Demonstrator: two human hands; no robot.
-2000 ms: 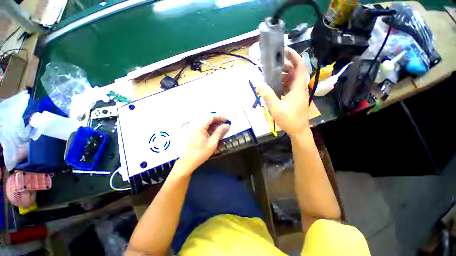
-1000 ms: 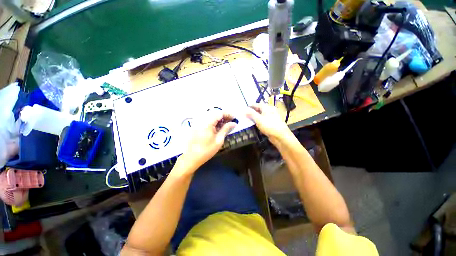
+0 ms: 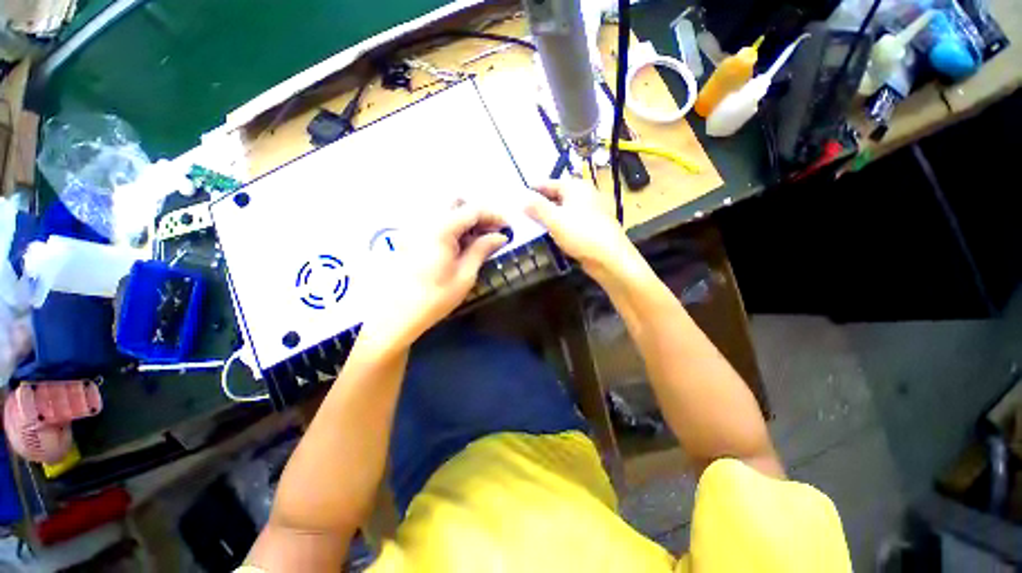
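The cooling stand lies on the bench with its white bottom cover (image 3: 336, 213) facing up, showing vent rings, dark corner dots and a black comb-like front edge. My left hand (image 3: 460, 252) rests on the cover near its front right, fingers bent beside a small dark spot; whether it pinches something is unclear. My right hand (image 3: 577, 224) is at the cover's right edge, fingertips close together; I cannot tell if a small part is in them. The grey electric screwdriver (image 3: 564, 73) hangs upright above the bench behind my right hand, held by neither hand.
A blue parts bin (image 3: 160, 311) stands left of the stand. Behind are a black plug (image 3: 328, 127) and the green conveyor (image 3: 224, 56). At right are a tape roll (image 3: 661, 90), an orange bottle (image 3: 728, 84), a white bottle (image 3: 742, 110) and yellow-handled pliers (image 3: 661, 153). Cartons are below.
My right hand has let go of the screwdriver and come down to the cover's right edge. My left hand stays on the cover. The whole view has shifted.
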